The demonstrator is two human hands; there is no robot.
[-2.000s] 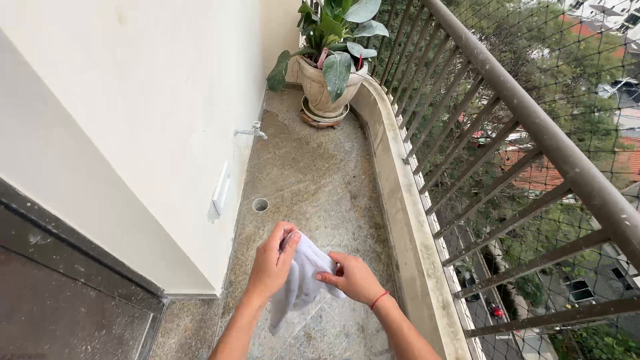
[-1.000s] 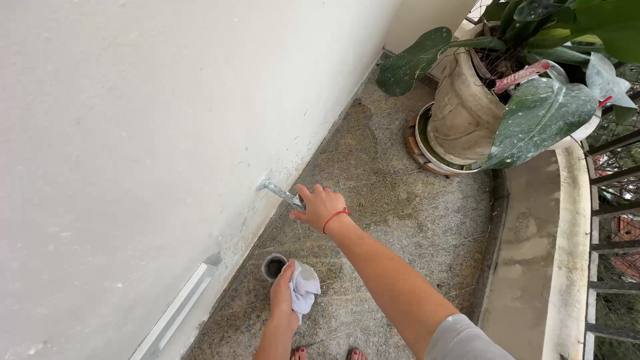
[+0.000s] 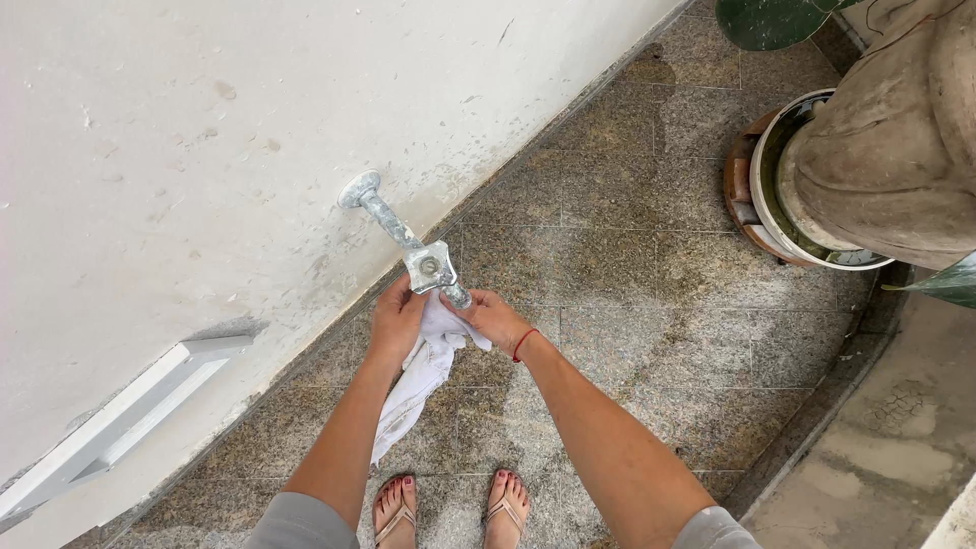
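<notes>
A paint-spattered metal wall tap (image 3: 385, 221) juts out from the white wall, its square handle (image 3: 429, 267) facing up. Under its outlet, a white cloth (image 3: 427, 366) is held between both hands and hangs down to the lower left. My left hand (image 3: 397, 316) grips the cloth just left of the tap, its fingertips partly hidden under the handle. My right hand (image 3: 492, 319) holds the cloth's right part at the spout end, with the fingers close against the spout. Whether water runs cannot be told.
A large planter (image 3: 892, 152) stands in a water-holding saucer (image 3: 770, 187) at the right, on a brown base. A white frame (image 3: 114, 427) projects from the wall at lower left. A low curved ledge (image 3: 862, 427) borders the tiled floor (image 3: 610, 282). My sandalled feet (image 3: 507, 507) are at the bottom.
My right hand has left the tap's handle and now holds the cloth by the spout. My left hand has brought the cloth up under the tap. The view has moved closer to the tap.
</notes>
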